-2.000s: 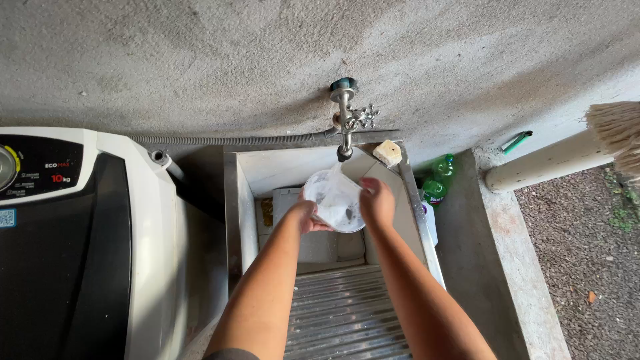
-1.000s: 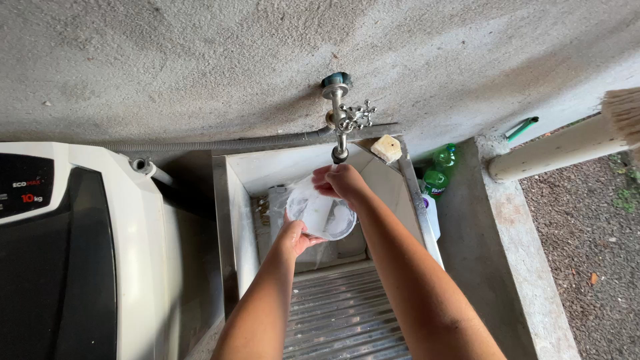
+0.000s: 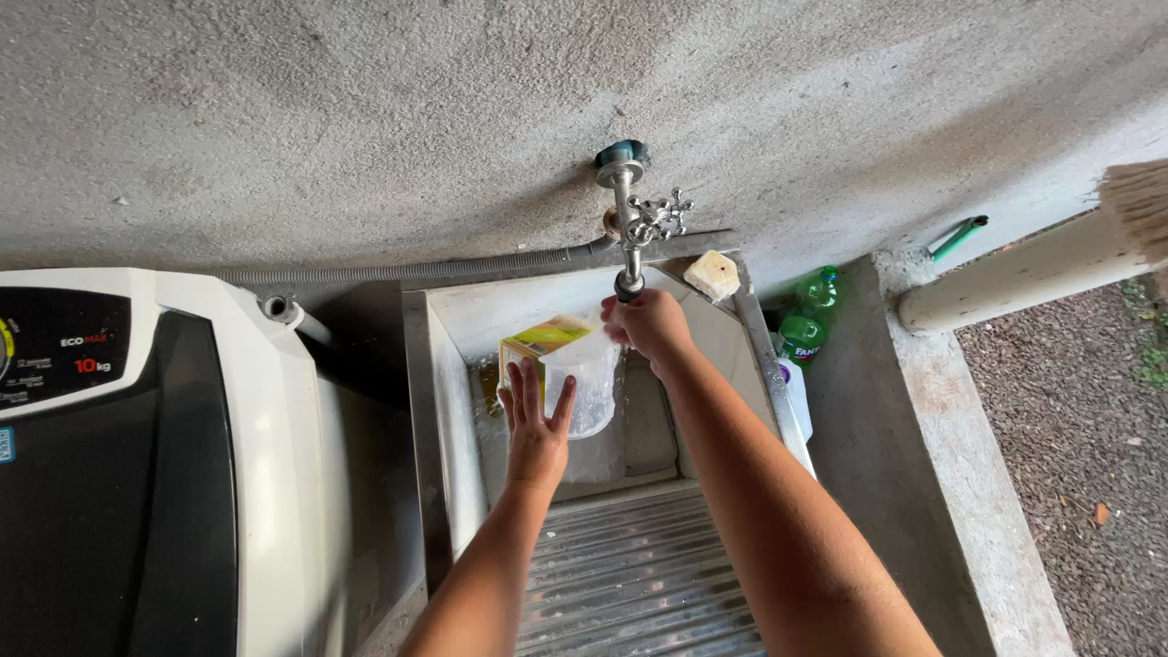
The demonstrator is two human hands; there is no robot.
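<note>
A translucent plastic tub (image 3: 584, 388) with a yellow-green printed side is tilted over the basin of the laundry sink (image 3: 759, 365). Against the tub's printed side rests my left hand (image 3: 537, 429), its fingers spread; whether it carries the tub's weight cannot be told. My right hand (image 3: 646, 327) is directly under the spout of the metal faucet (image 3: 630, 260), fingers bent beside the tub's upper right edge, and its grip is partly hidden. Water drops splash around the tub. The ribbed metal washboard (image 3: 639, 575) slopes below my forearms.
A pale block of soap (image 3: 713, 276) sits on the sink's back right corner. Green plastic bottles (image 3: 805, 336) and a white bottle (image 3: 796, 397) stand right of the sink. At left is a washing machine (image 3: 274, 474), with a grey corrugated hose (image 3: 411, 271) running along the wall.
The tub has turned, so its printed side now shows. My left hand has gone from holding its edge to lying spread against its side. My right hand remains near the spout since a second ago.
</note>
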